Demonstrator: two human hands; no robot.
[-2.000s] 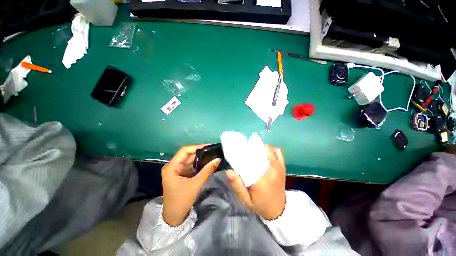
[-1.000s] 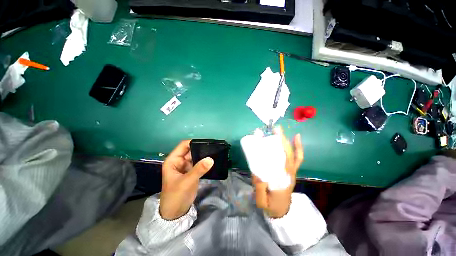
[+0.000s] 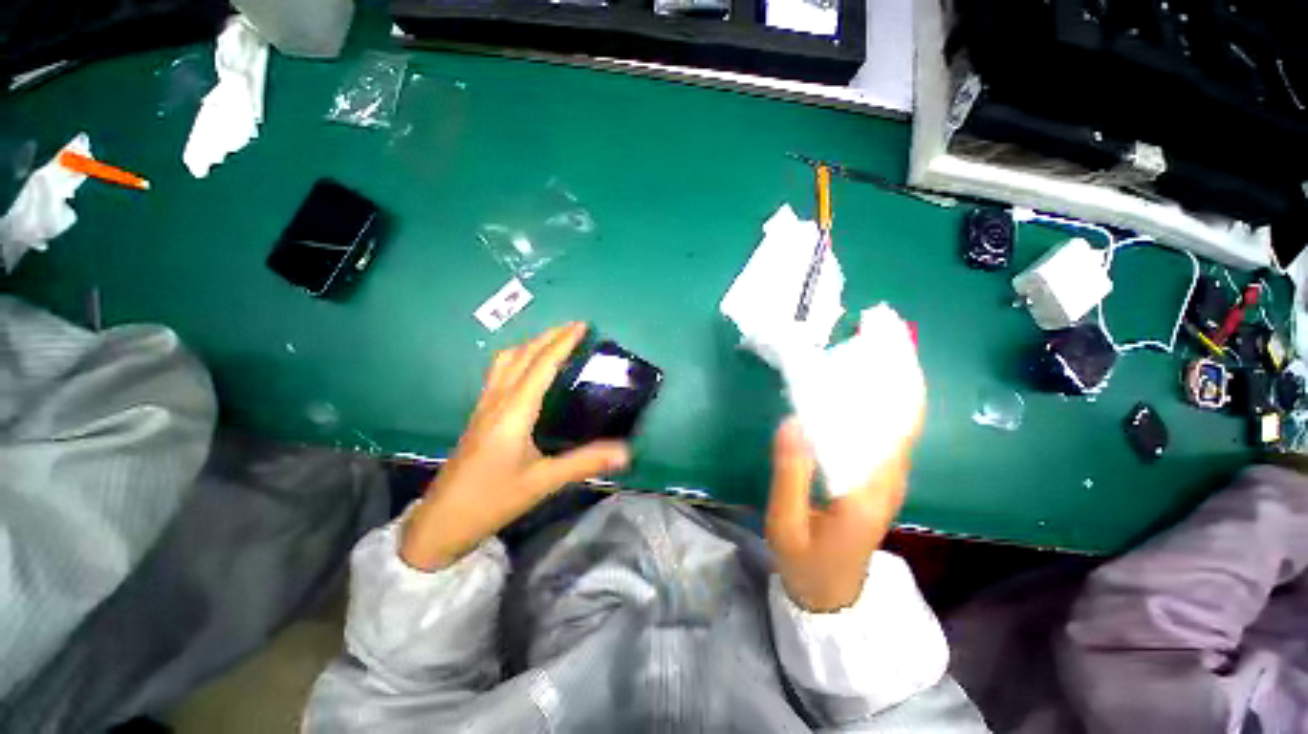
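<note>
A black glossy squarish case (image 3: 603, 394), likely a smartwatch case, is at the bench mat's near edge, its top reflecting light. My left hand (image 3: 509, 445) is beside it with thumb and fingers spread around its left side; the fingers look loose, not closed on it. My right hand (image 3: 839, 523) holds a crumpled white wipe (image 3: 861, 402) above the mat, and the wipe covers some of its fingers. Another white wipe (image 3: 772, 280) lies behind it, with an orange-handled tool (image 3: 823, 198) on it. A red suction cup is mostly hidden behind the held wipe.
A second black case (image 3: 327, 238) lies at left. A small white card (image 3: 504, 304) and clear film (image 3: 538, 247) lie mid-bench. A white charger (image 3: 1064, 283) with looped cable, and small dark parts, are at right. A foam tray (image 3: 631, 32) is at back. Grey sleeves flank both sides.
The black case has moved forward from above my lap to the mat, and my left hand has opened around it. My right hand has moved right with the wipe, covering most of the red cup.
</note>
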